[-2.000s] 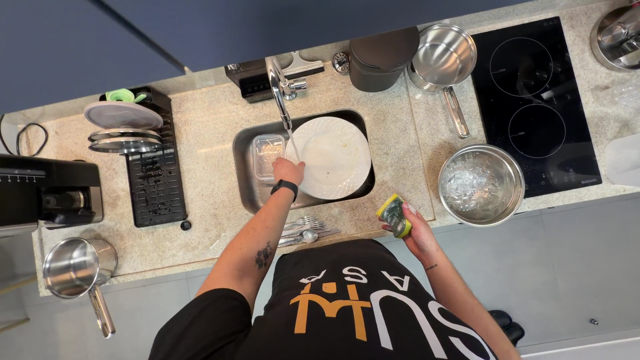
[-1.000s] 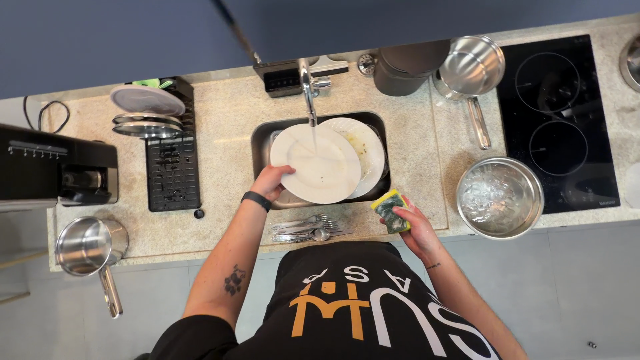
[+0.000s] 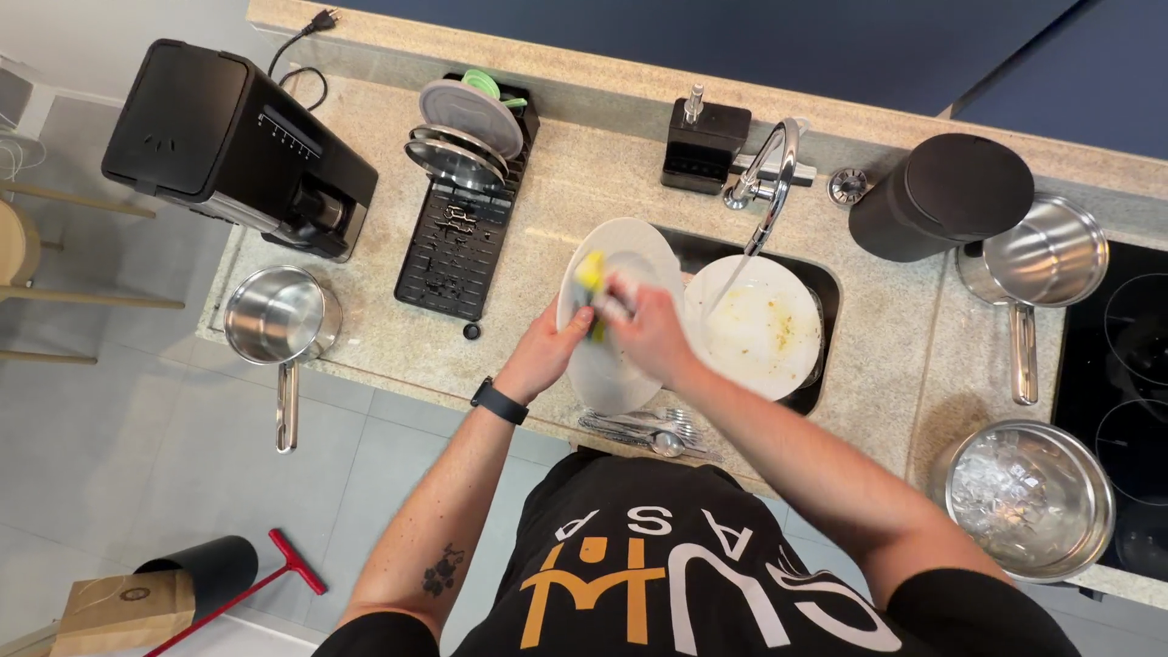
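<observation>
My left hand grips the left rim of a white plate, which is tilted up over the left side of the sink. Against the plate's face, my right hand holds a yellow and dark sponge; both are blurred. A second white plate with food bits lies in the sink, under the thin stream from the chrome faucet. Forks and spoons lie on the counter's front edge, just below the held plate.
A black drying rack holds a grey plate and lids. Left are a coffee machine and a saucepan. Right are a black canister, another saucepan, a large pot and the cooktop. A soap dispenser stands behind the sink.
The front plate has come up out of the sink, leftward, in my left hand. My right hand has brought the sponge from beside the sink onto it. The view has turned and shifted left.
</observation>
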